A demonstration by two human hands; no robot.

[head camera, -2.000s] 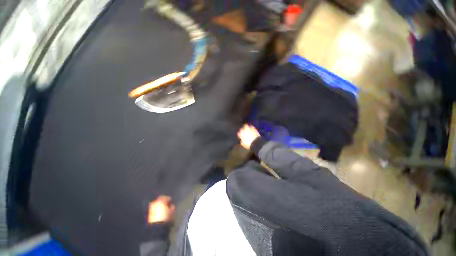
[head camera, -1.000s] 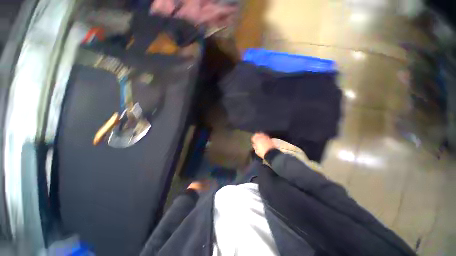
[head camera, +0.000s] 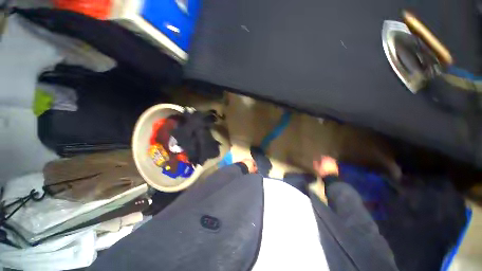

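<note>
My left hand (head camera: 248, 165) is small and blurred near the middle, beside the cream waste bucket; I cannot tell what its fingers do. My right hand (head camera: 326, 166) is blurred too, below the table's front edge, and its fingers are unclear. The steam iron (head camera: 409, 58) lies at the upper right on the dark ironing table cover (head camera: 296, 47), with its orange-brown handle (head camera: 427, 37) uppermost in view. Neither hand touches the iron. Black garments (head camera: 428, 222) lie low at the right on something blue.
The waste bucket (head camera: 141, 153) holds black, red and orange scraps. A blue-fronted box (head camera: 172, 24) with a red plastic bag (head camera: 87, 6) is at the upper left. Black bags (head camera: 90, 122), brown cloth (head camera: 92, 174) and white cloth or plastic (head camera: 58, 249) are at the left.
The view has swung left: the bucket, box and bags have come in, and the iron and garment pile now sit further right. Both hands remain low, off the table.
</note>
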